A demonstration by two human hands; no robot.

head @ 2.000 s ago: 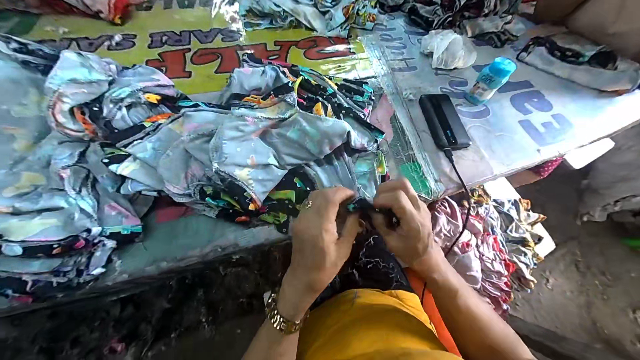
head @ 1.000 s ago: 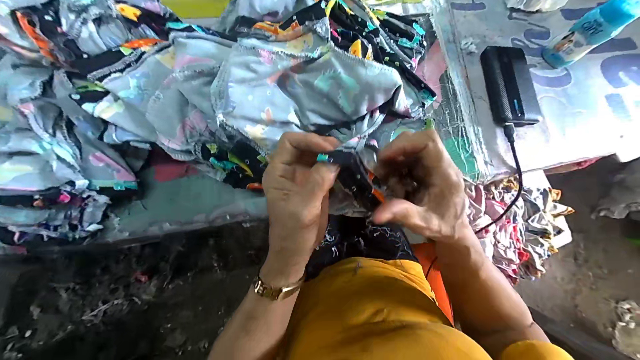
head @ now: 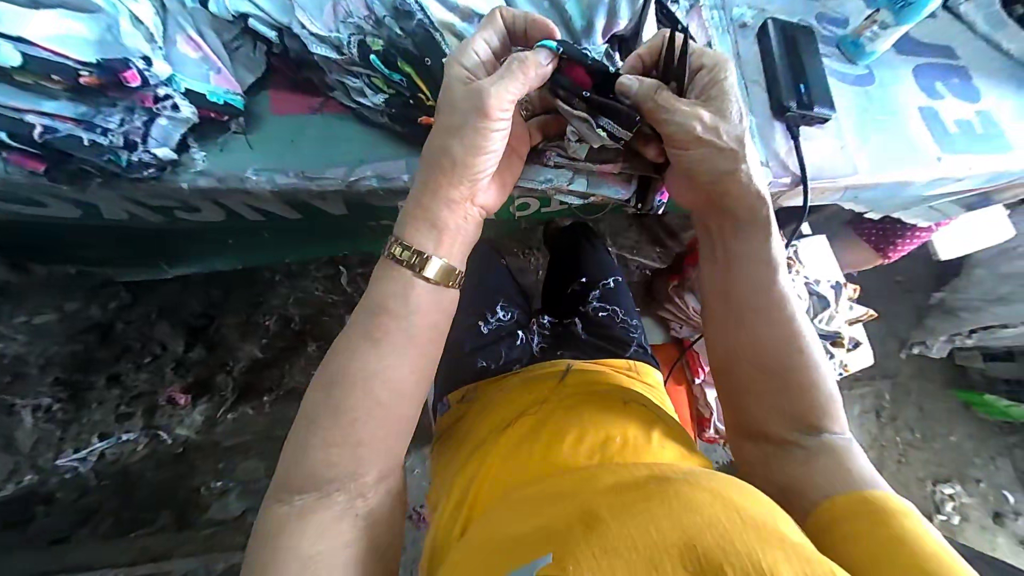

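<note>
Between my hands, at the table's edge, is a dark patterned fabric piece (head: 588, 80) with stitched seams. My left hand (head: 496, 104) pinches its turquoise-tipped left end between thumb and forefinger. My right hand (head: 692, 112) grips the other side of the fabric with its thumb and fingers, and dark metal thread snips (head: 674, 60) rest in that hand, points up. Grey printed cloth (head: 580, 176) hangs below the fingers. Behind and left of my left hand lies a heap of grey and black printed garments (head: 376, 56); another pile (head: 96, 88) sits at the far left.
A black power bank (head: 796, 72) with a cable running down over the edge lies at the right on the banner-covered table (head: 872, 160). Beyond it is a light blue bottle (head: 888, 28). Patterned cloths (head: 824, 296) are heaped below the table at the right. Scraps litter the floor (head: 200, 360).
Both hands have shifted from low over my lap to up over the table edge, with fabric between them. The snips now show in my right hand. The view has tilted downward.
</note>
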